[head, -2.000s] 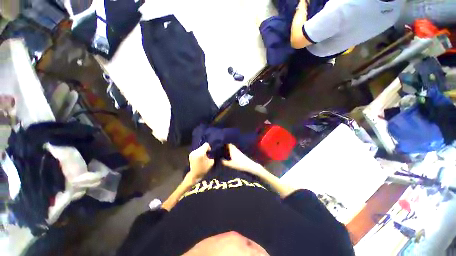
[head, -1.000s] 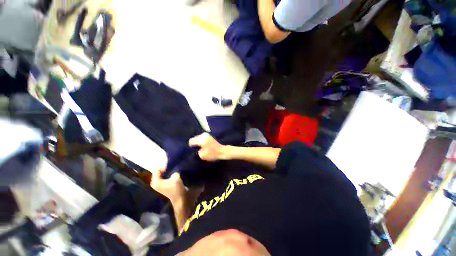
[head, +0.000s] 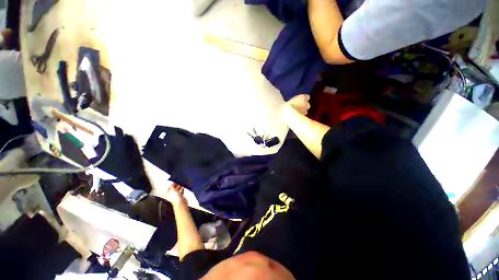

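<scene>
The navy garment lies bunched at the near edge of the white table, partly over the black trousers, which have a small white label. My left hand is at the table's edge, left of the navy garment; its fingers are small and blurred, and I cannot tell if they hold anything. My right hand is at the table's right edge, away from the navy garment, with its fingers curled; its grip is unclear.
Keys lie right of the trousers. A pale ruler, an iron and dark scissors lie farther off. Another person stands at the upper right by more navy cloth. Something red is below the table's right side.
The navy garment has gone from my lap onto the table's edge over the trousers. My hands have moved apart, the right one away from the cloth. The view has shifted closer to the table.
</scene>
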